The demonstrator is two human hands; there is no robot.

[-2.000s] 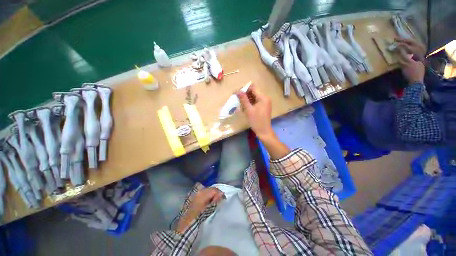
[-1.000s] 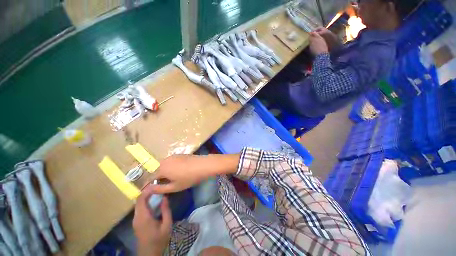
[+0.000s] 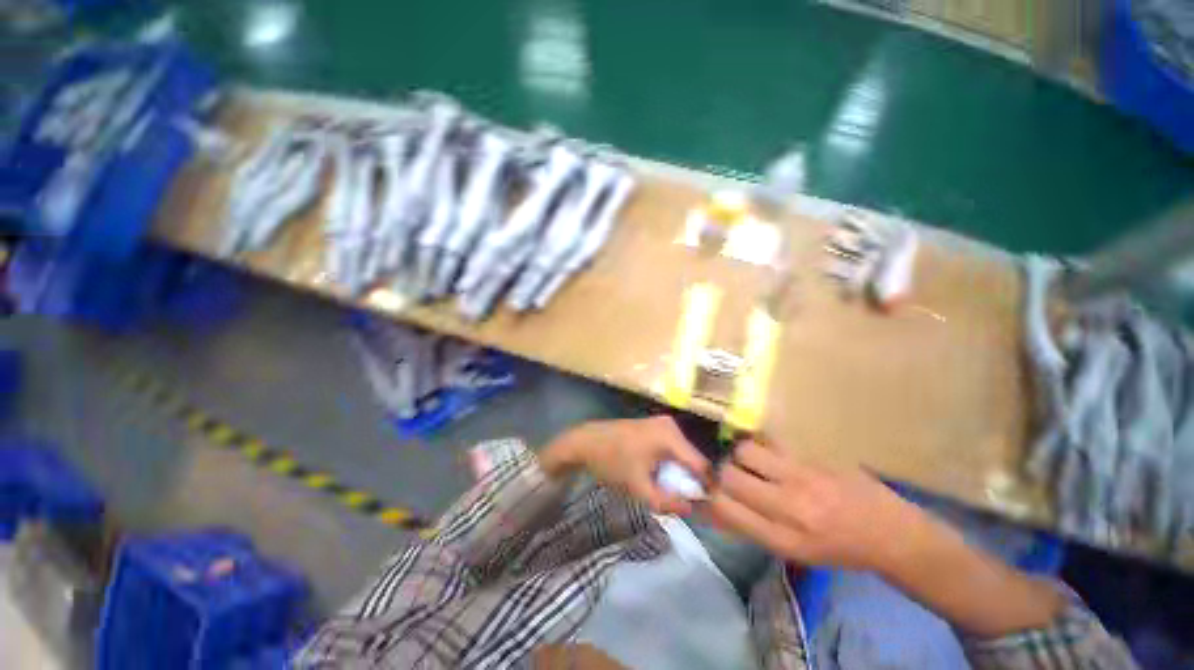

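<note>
My left hand (image 3: 626, 456) is closed on a small pale grey-white piece (image 3: 678, 480), close to my body below the bench edge. My right hand (image 3: 812, 504) is next to it, fingertips bent in at the piece. Whether the right fingers hold something small is blurred. Two yellow strips (image 3: 695, 343) lie at the bench edge just beyond my hands, with a small pale oval piece (image 3: 718, 373) between them.
Pale grey moulded housings lie in rows on the bench (image 3: 917, 419), left (image 3: 432, 210) and right (image 3: 1133, 406). A yellow glue bottle (image 3: 714, 219), a white bottle (image 3: 786, 173) and a grey cluster (image 3: 875, 255) are at the back. Blue crates (image 3: 197, 596) stand left. A green conveyor (image 3: 655, 79) runs behind.
The view has swung left, bringing the left housings and floor tape in. My two hands remain together at the piece; two seconds ago my right hand was over the bench with a white item.
</note>
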